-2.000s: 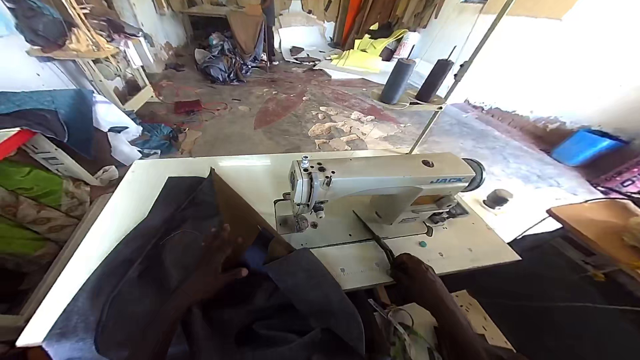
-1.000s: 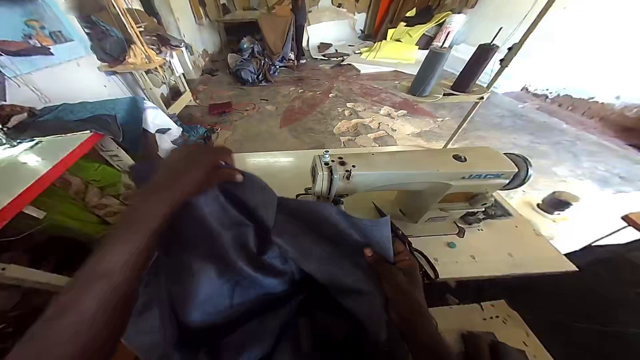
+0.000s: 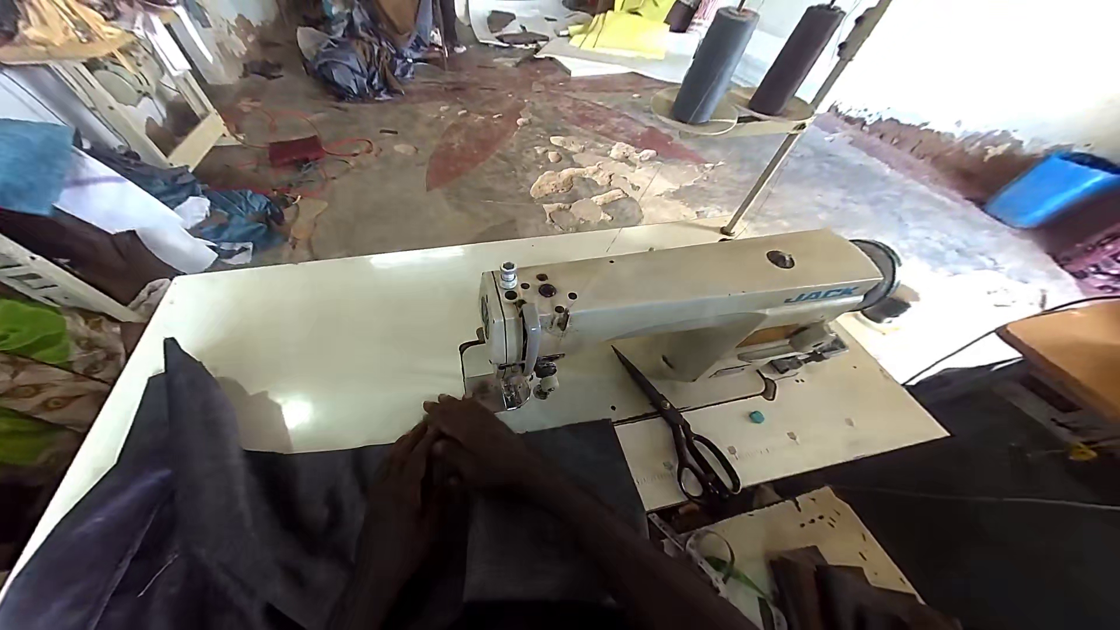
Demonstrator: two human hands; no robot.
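Note:
A dark cloth point(image 3: 289, 516) lies over the front left of the sewing table point(image 3: 350, 324) and hangs toward me. My left hand point(image 3: 407, 464) and my right hand point(image 3: 477, 437) are close together on its far edge, just in front of the needle area of a Jack sewing machine point(image 3: 682, 284). Their fingers are bent over the cloth, but whether they pinch it is hard to see. Black-handled fabric shears point(image 3: 678, 429) lie on the table right of my hands, blades toward the machine arm. A small teal piece point(image 3: 757, 417) rests beside them.
Two thread cones point(image 3: 715, 66) stand on a holder behind the machine. A tape measure point(image 3: 713, 560) and dark fabric scraps lie on a lower board at the front right. Clothes are piled at the left, and a blue bin point(image 3: 1050, 188) stands at the far right.
The cloth has come down from where it was raised in front of the machine and lies flatter. My left hand has moved right and my hands have come together. The shears are in full view.

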